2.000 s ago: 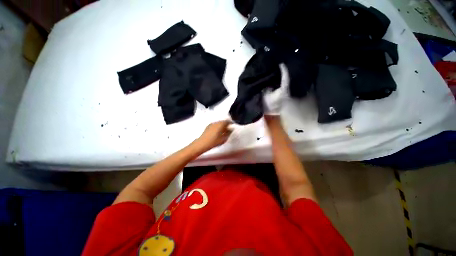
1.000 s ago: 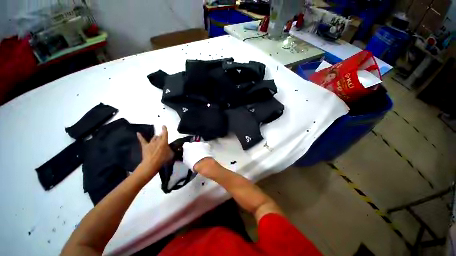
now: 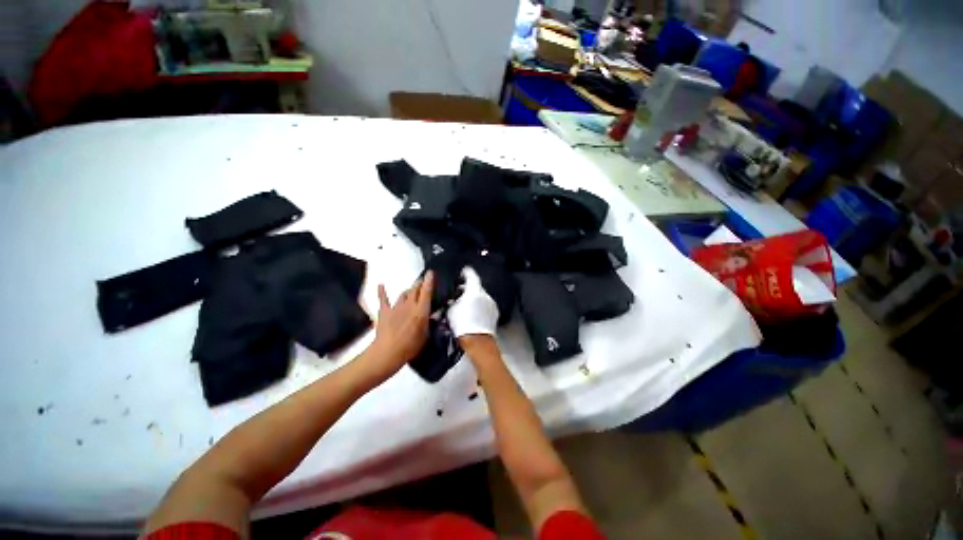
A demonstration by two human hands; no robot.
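A black fabric sleeve (image 3: 435, 358) lies bunched at the near edge of the messy black pile (image 3: 507, 227), between my hands. My bare left hand (image 3: 404, 320) lies against its left side with fingers spread; whether it grips the fabric is unclear. My white-gloved right hand (image 3: 474, 308) is on the sleeve's right side, holding it, with fingertips partly hidden against the black fabric. The pile shows several small white logos. A neater group of black sleeves (image 3: 269, 295) lies overlapping and fanned on my left.
The white table cover (image 3: 95, 422) carries scattered black specks. A red printed bag (image 3: 771, 276) stands in a blue bin (image 3: 729, 369) beyond the table's right edge. Sewing machines (image 3: 676, 111) stand behind at the right. A brown box (image 3: 446, 107) is behind the table.
The view has shifted, bringing more of the room in. The sleeve, opened as a loop near my right hand a second ago, is now bunched against the pile between both hands.
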